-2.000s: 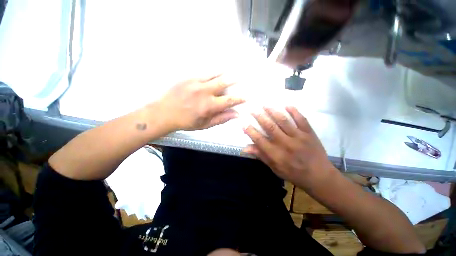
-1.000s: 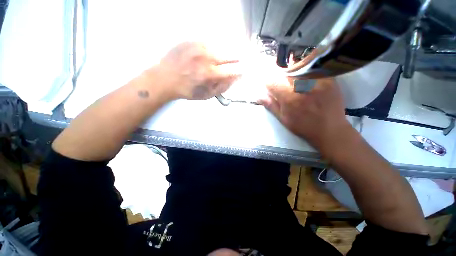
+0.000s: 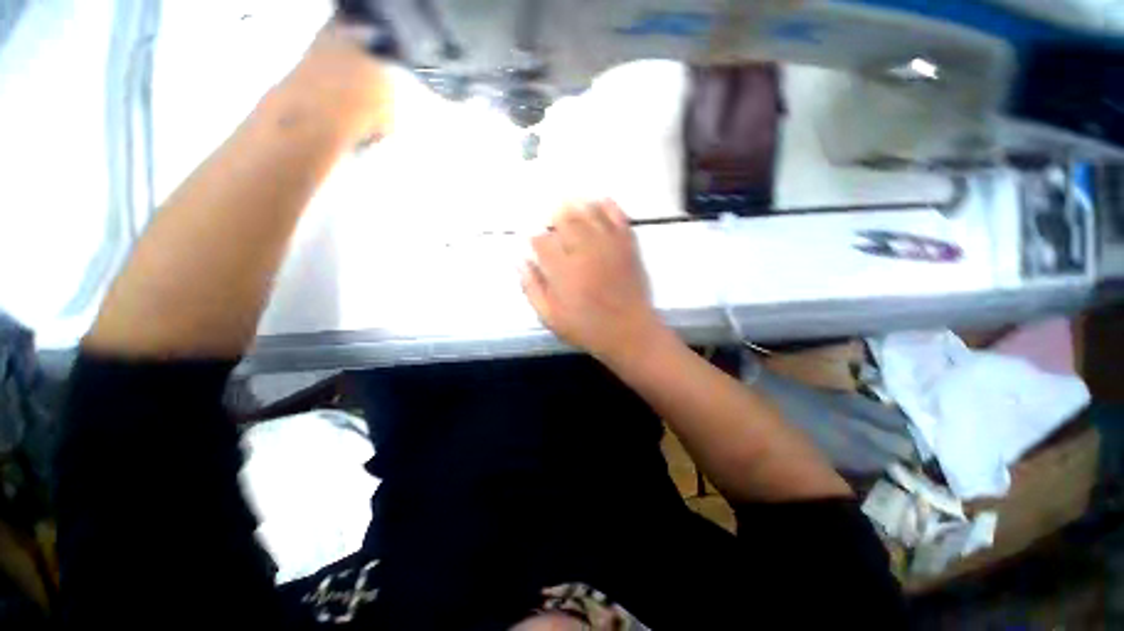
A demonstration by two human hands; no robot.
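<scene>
Bright white cloth (image 3: 456, 166) lies on the white table under the machine head, so blown out that its edges do not show. My left hand (image 3: 351, 86) reaches far forward at the upper left, beside the sewing machine (image 3: 616, 37); its fingers are lost in glare and behind the machine. My right hand (image 3: 589, 277) rests palm down near the table's front, fingers bent, at the cloth's near right part. Whether it grips cloth cannot be told. The needle area (image 3: 528, 105) is blurred and bright.
A dark phone (image 3: 732, 142) lies behind the table's front strip, with a white cable near it. Pinkish-purple snips (image 3: 908, 245) lie at right. The ruled front edge (image 3: 407, 345) crosses above my lap. White pieces (image 3: 308, 493) are below left, fabric scraps (image 3: 974, 401) below right.
The view has turned to the right, showing the phone and more scraps. My left hand has moved forward and away from my right hand. My right hand has come back from the needle area.
</scene>
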